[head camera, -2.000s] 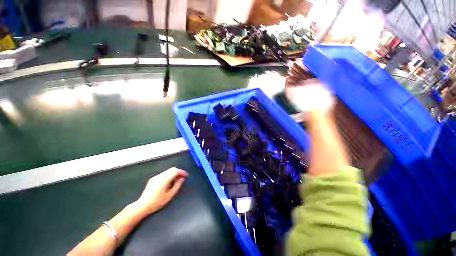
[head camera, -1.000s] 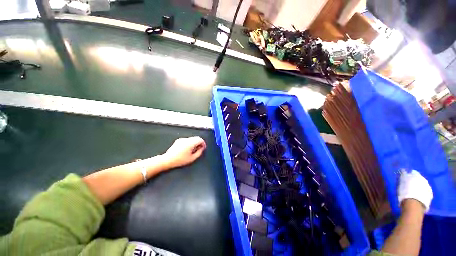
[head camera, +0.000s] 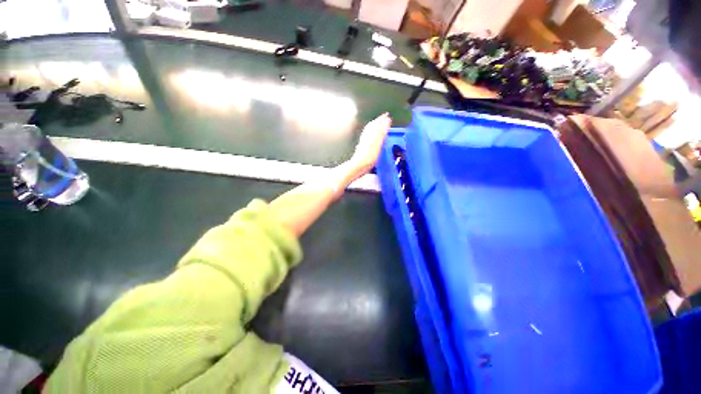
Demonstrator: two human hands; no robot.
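Observation:
An empty blue bin point(head camera: 523, 223) lies over the lower blue bin point(head camera: 390, 181), shifted slightly to the right. A strip of black adapters point(head camera: 404, 183) shows in the gap along the lower bin's left side; the rest of its contents is hidden. My bare left hand point(head camera: 370, 144) is at the far left corner of the lower bin, fingers extended and nothing seen in it. Whether it touches the rim is hard to tell. My right hand is out of the picture.
A green belt point(head camera: 223, 100) runs beyond the pale rail point(head camera: 184, 163), with black cords point(head camera: 84, 100) on it. A clear bottle point(head camera: 58, 181) is at left. Brown cardboard point(head camera: 622, 200) stands right of the bins. A parts pile point(head camera: 523, 73) is at the back.
The empty bin has come from the right onto the filled bin and covers most of it. My left hand has moved forward to the bin's far corner. My gloved right hand has left the view.

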